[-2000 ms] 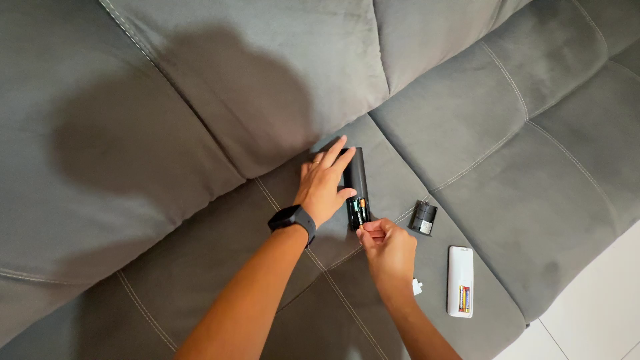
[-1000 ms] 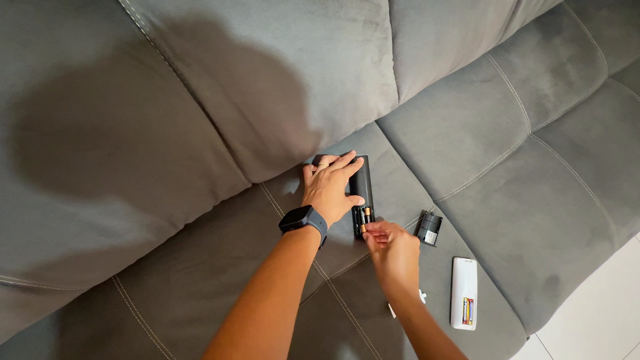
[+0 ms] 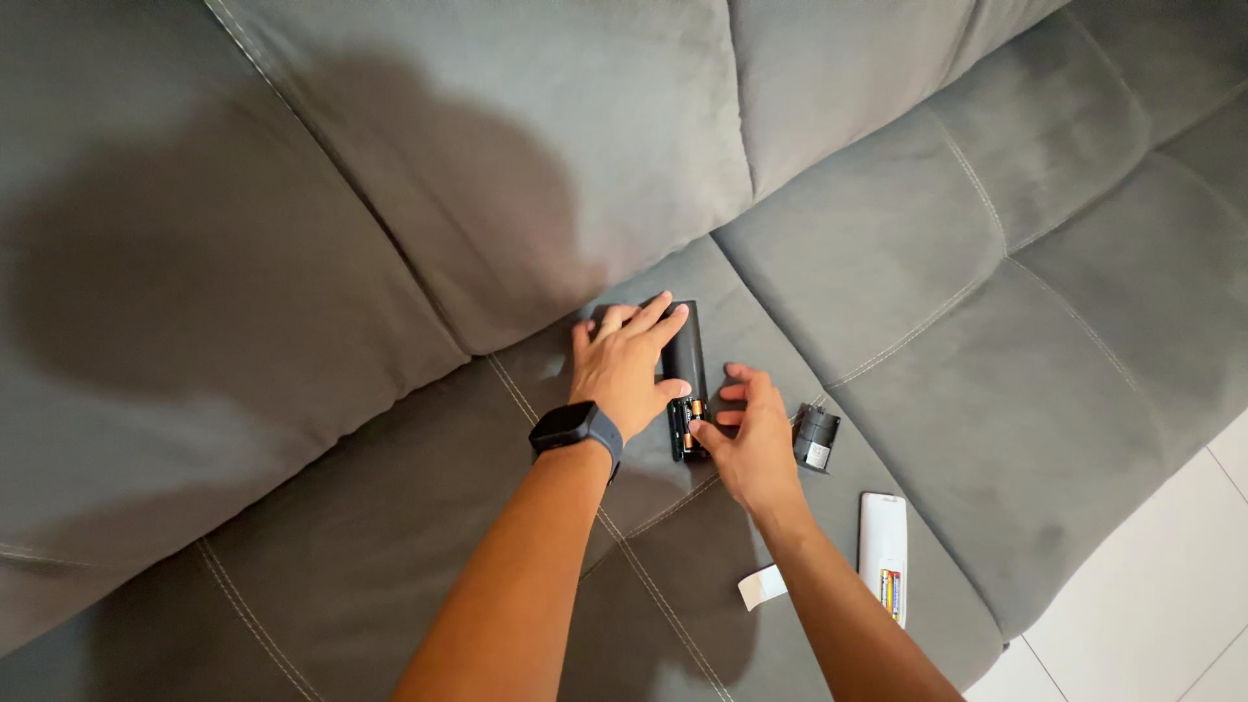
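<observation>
A black remote control (image 3: 685, 353) lies face down on the grey sofa seat, its battery bay uncovered, with copper-topped batteries (image 3: 693, 414) in it. My left hand (image 3: 629, 370), with a dark smartwatch (image 3: 564, 426) on the wrist, rests over the remote's upper part, fingers spread and the thumb on its edge. My right hand (image 3: 756, 439) is at the bay's right side, its thumb touching a battery and its fingers raised apart. Right of it lies a black battery cover (image 3: 817, 437) with a label. A white remote (image 3: 882, 536) with batteries showing lies lower right.
A small white cover piece (image 3: 762, 587) lies beside my right forearm, which partly hides it. The sofa's back cushions (image 3: 643, 117) rise behind the remote. Seams cross the seat (image 3: 682, 624), and a pale tiled floor (image 3: 1150, 575) lies beyond its edge at lower right.
The fingers of my right hand have opened out from their pinch at the lower end of the bay. My left hand stays on the black remote.
</observation>
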